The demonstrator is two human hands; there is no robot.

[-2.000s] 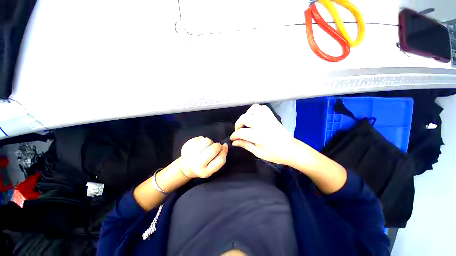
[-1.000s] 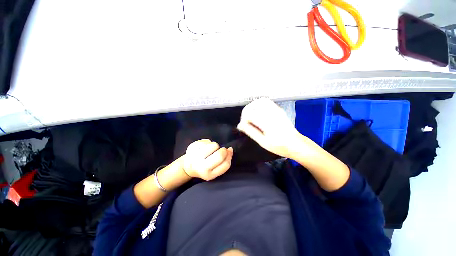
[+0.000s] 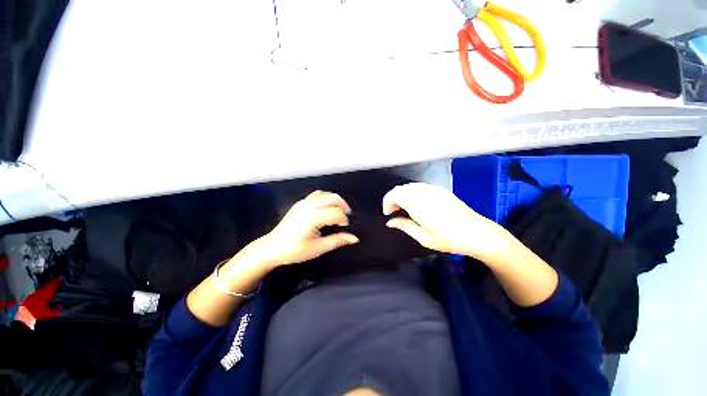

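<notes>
Black cloth (image 3: pixel 364 244) lies on my lap below the table edge; its folds and edges are hard to make out. My left hand (image 3: pixel 314 226) is over its left part, fingers curled and thumb held apart from them. My right hand (image 3: pixel 434 218) is over its right part, with a small dark gap between thumb and fingers. The hands are apart from each other, and no cloth is clearly seen pinched in either.
The white table (image 3: pixel 232 100) bears scissors with orange-red and yellow handles (image 3: pixel 504 58) and a phone (image 3: pixel 639 60) at right. A blue bin (image 3: pixel 593 182) with black cloth (image 3: pixel 577 247) over it stands right of my lap. More black cloth (image 3: pixel 108 271) is heaped at left.
My hands were close together, curled tight at the black cloth. They have since moved apart, and their fingers have loosened; my left hand has shifted slightly up.
</notes>
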